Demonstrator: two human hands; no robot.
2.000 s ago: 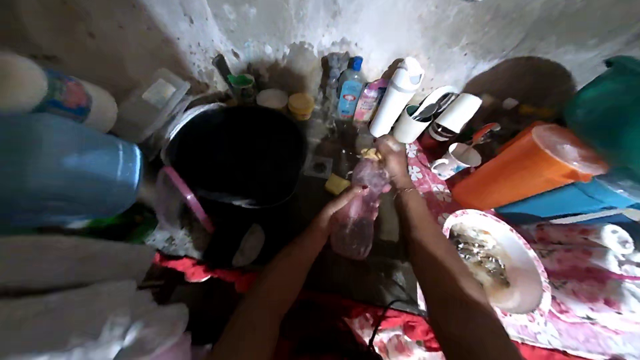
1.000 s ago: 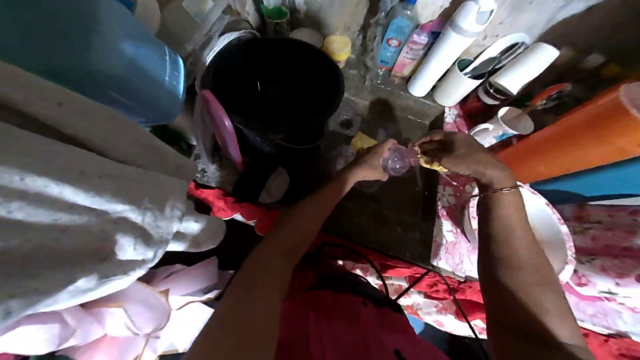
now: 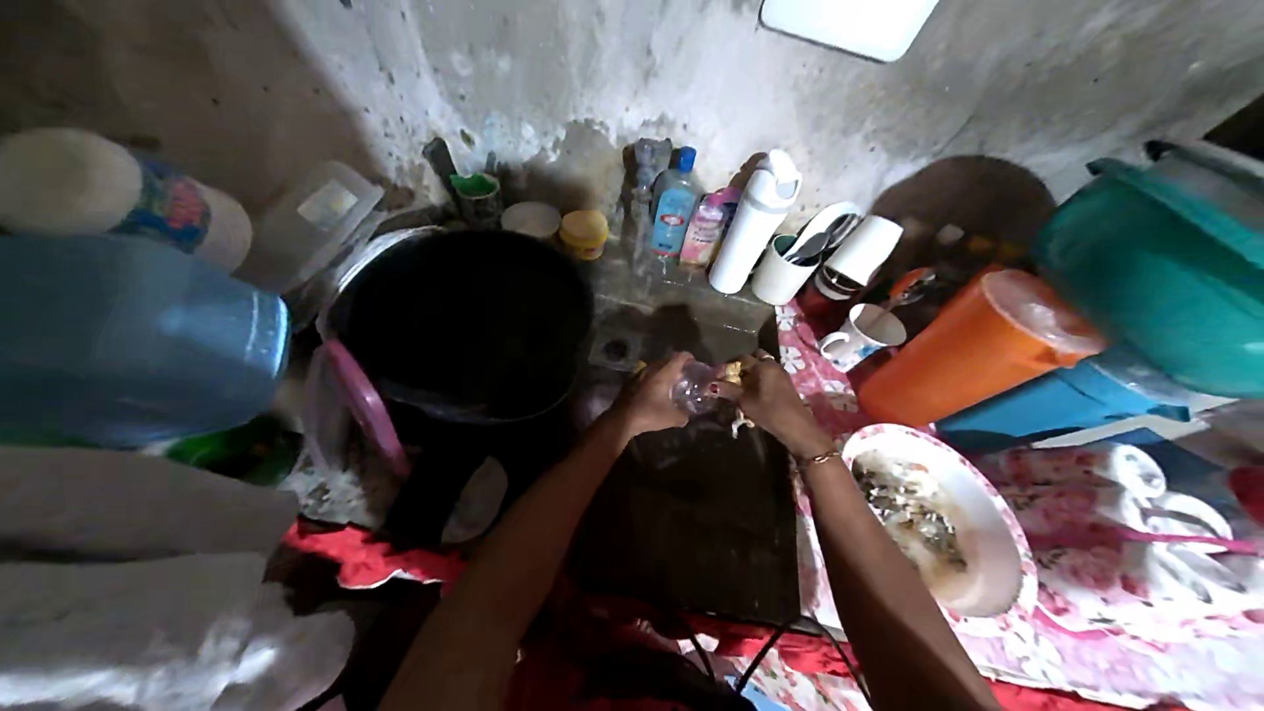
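Note:
A clear plastic bottle (image 3: 695, 387) is held over the dark wet counter (image 3: 691, 513), its end toward the camera. My left hand (image 3: 656, 395) grips it from the left side. My right hand (image 3: 770, 395) is at its other side, with a small yellow scrubbing piece (image 3: 734, 372) between the fingers. A pale stringy bit hangs below those fingers. Whether the right fingers also press on the bottle is hard to tell. A drain hole (image 3: 617, 350) lies just beyond the left hand.
Left stands a large black tub (image 3: 464, 326). Along the wall are a blue-capped bottle (image 3: 674, 212), a white flask (image 3: 752, 227) and a cutlery cup (image 3: 783, 272). Right are a mug (image 3: 862, 336), an orange pitcher (image 3: 973, 346) and a basin of food scraps (image 3: 987, 553).
Two seconds ago the bottle stood more upright with its side showing; now its end points to the camera. The right hand has come down beside it. The view swung down and back up.

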